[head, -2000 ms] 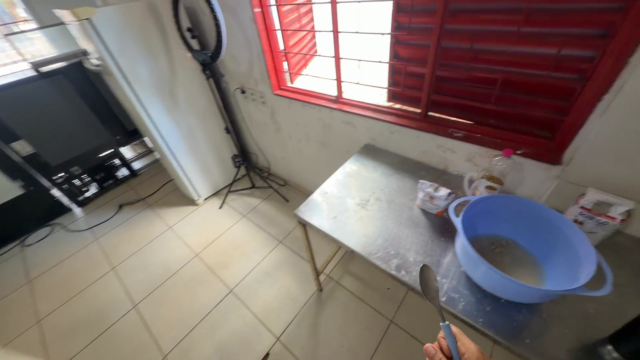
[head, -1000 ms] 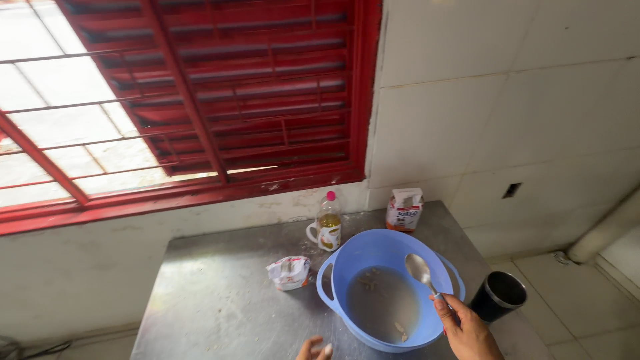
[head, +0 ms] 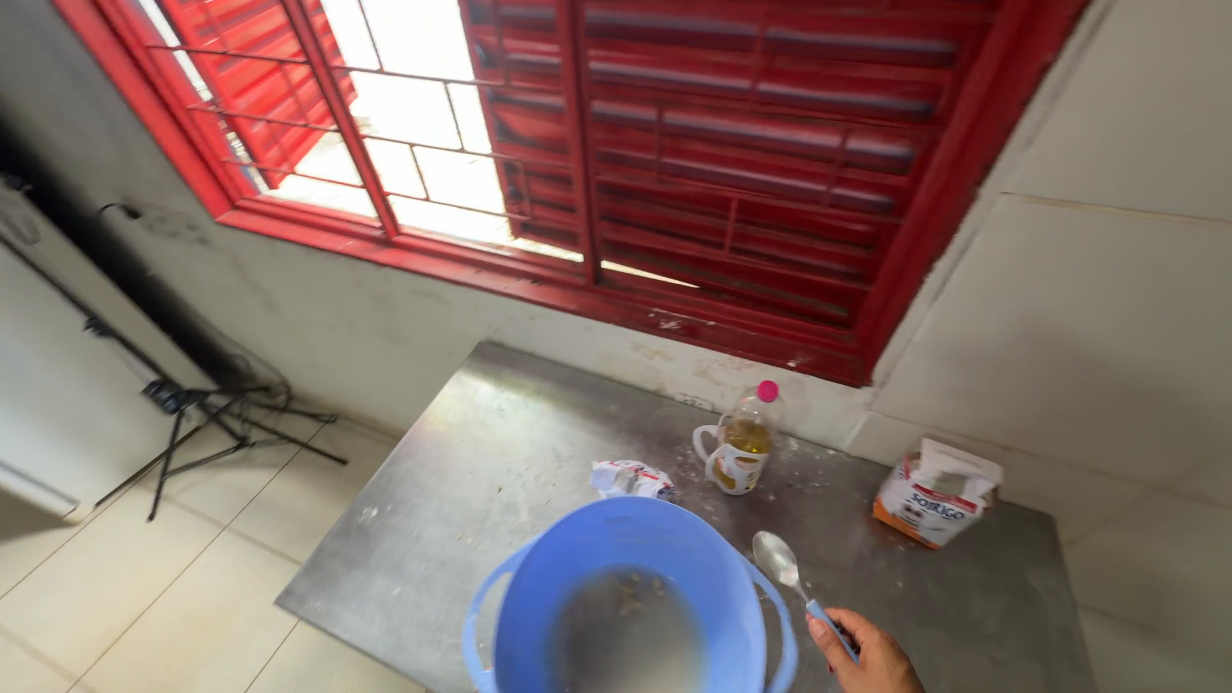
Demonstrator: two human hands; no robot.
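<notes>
My right hand grips the light blue handle of a metal spoon, bowl end pointing up and away, just right of a large blue plastic basin. Cloudy liquid with a few small lumps lies in the basin, which has a loop handle on each side. Behind it sits a crumpled white and red packet. Farther back stand a bottle of yellow oil with a pink cap and a white mug in front of or against it. My left hand is out of view.
The metal table stands against the wall below a red barred window. At its back right is an open paper flour bag. A black tripod stands on the tiled floor at left, beside a white panel.
The spoon was above the basin one second ago and is now to its right. My left hand, partly visible then, has left the view. The view has swung left from there.
</notes>
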